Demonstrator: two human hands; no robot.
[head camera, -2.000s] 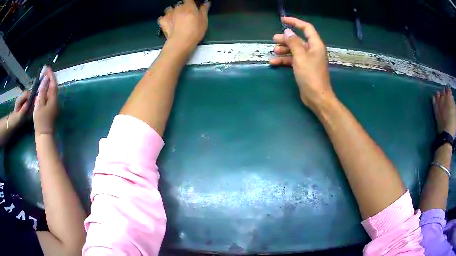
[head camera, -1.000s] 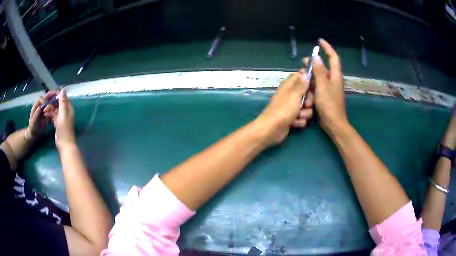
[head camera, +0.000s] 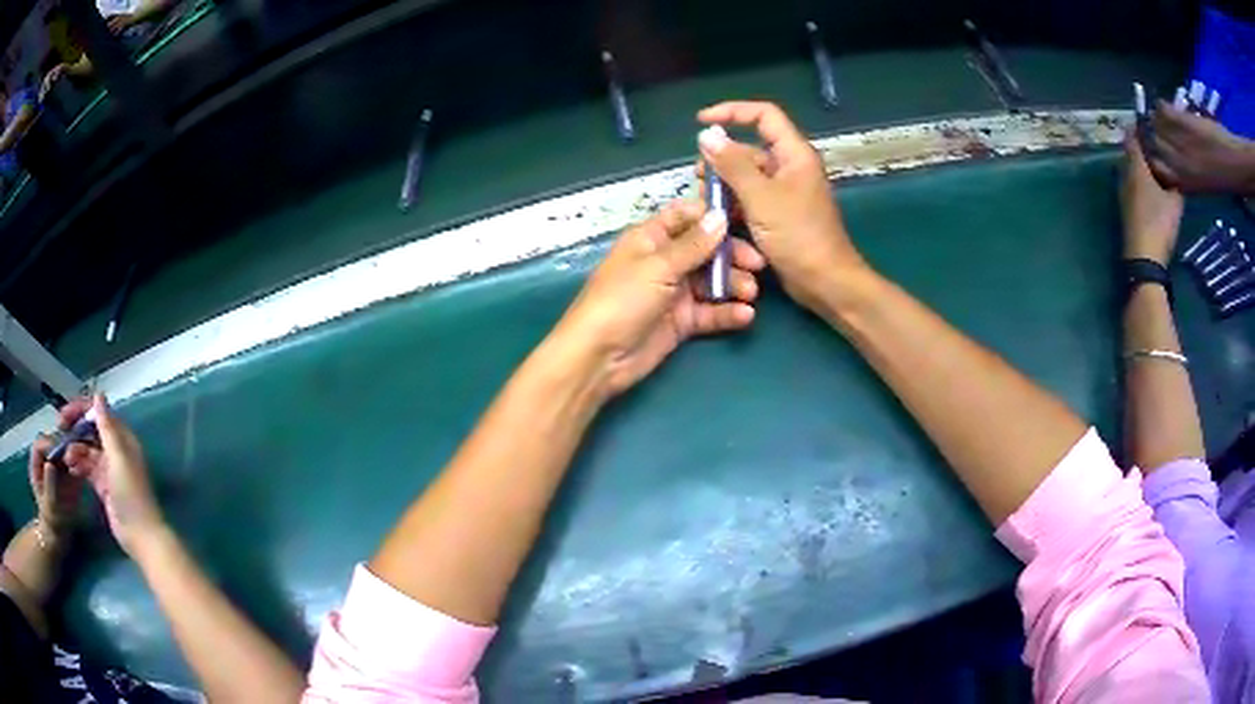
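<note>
A slim dark shiny pen-shaped tube (head camera: 719, 261) stands roughly upright between my hands, above the bench side of the pale rail. My left hand (head camera: 668, 282) grips its body, with the thumb across the front. My right hand (head camera: 778, 200) pinches its upper end between thumb and forefinger, where a small white bit shows. The tube's middle is partly hidden by my left thumb.
Spaced dark tubes (head camera: 618, 96) lie on the dark green belt (head camera: 516, 131) beyond the pale rail (head camera: 413, 279). A neighbour's hands (head camera: 117, 475) hold a tube at left. At right, a neighbour's hand (head camera: 1200, 149) holds several, near a row of tubes (head camera: 1221, 268) and a blue bin (head camera: 1225, 69).
My view has turned right, bringing the tube row and blue bin into sight. My left hand has come from over the belt to join my right; both hold one tube, now more upright.
</note>
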